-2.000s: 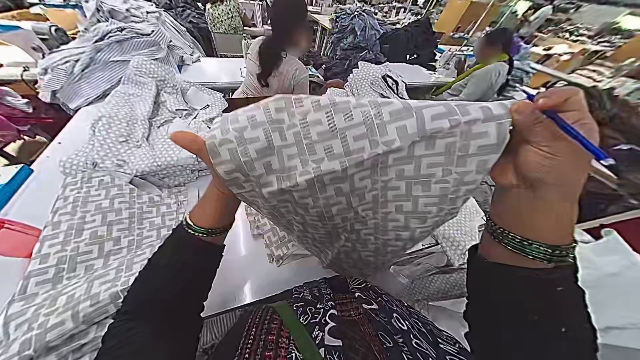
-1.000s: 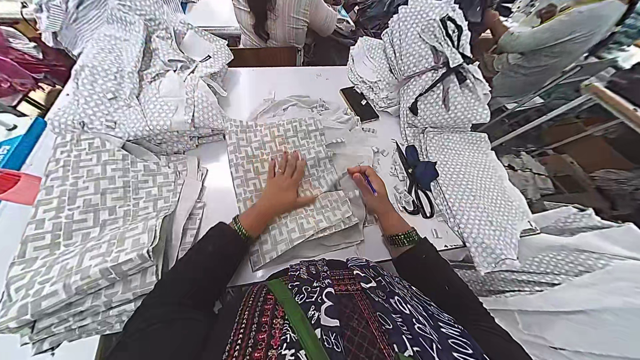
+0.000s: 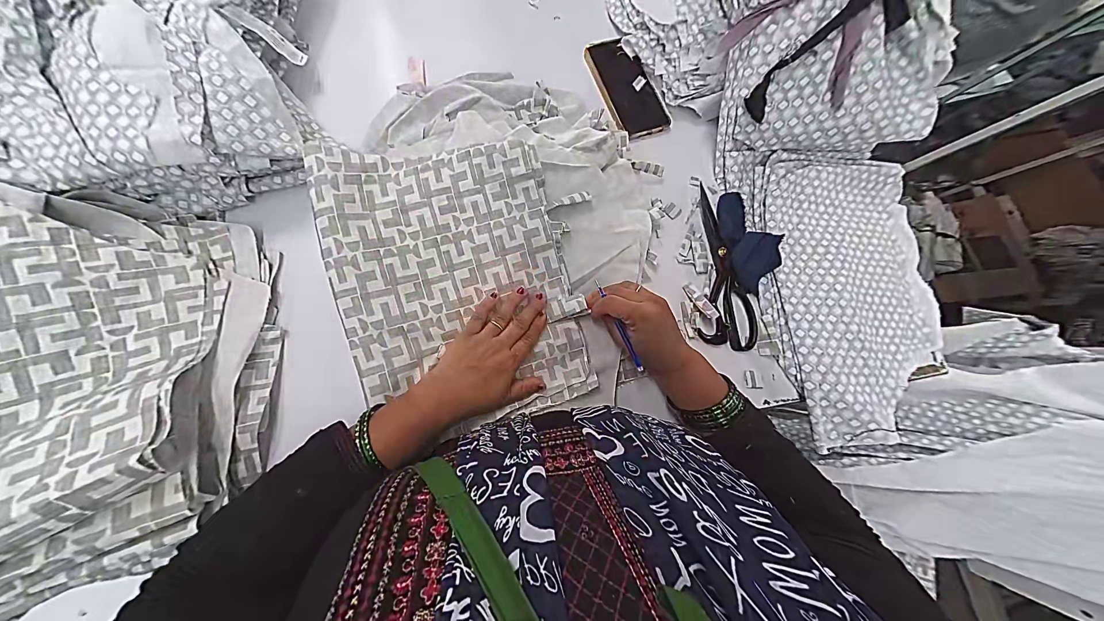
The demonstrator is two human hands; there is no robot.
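A grey-and-white geometric-print fabric piece (image 3: 431, 233) lies folded in front of me. My left hand (image 3: 487, 354) rests flat on it, fingers spread, palm down. My right hand (image 3: 642, 332) is at the fabric's right edge with a blue pen (image 3: 628, 342) held in it; its fingertips meet a small tab of the fabric, and whether they pinch it I cannot tell. To the right of that hand lie black-handled scissors (image 3: 729, 293), with a dark blue cloth scrap (image 3: 749, 241) against them. Pale plain cloth (image 3: 604, 224) lies beneath and beyond the printed piece.
A stack of the same print (image 3: 95, 328) fills the left side. Dotted-print bundles stand at the upper left (image 3: 172, 95) and on the right (image 3: 849, 285). A dark phone-like object (image 3: 627, 86) lies on the white table (image 3: 354, 52). Small fabric trimmings are scattered near the scissors.
Two seconds ago both hands held the printed fabric up; by one second ago it was down on the table. The view has tilted downward and closer. Both hands stay near the fabric's lower right.
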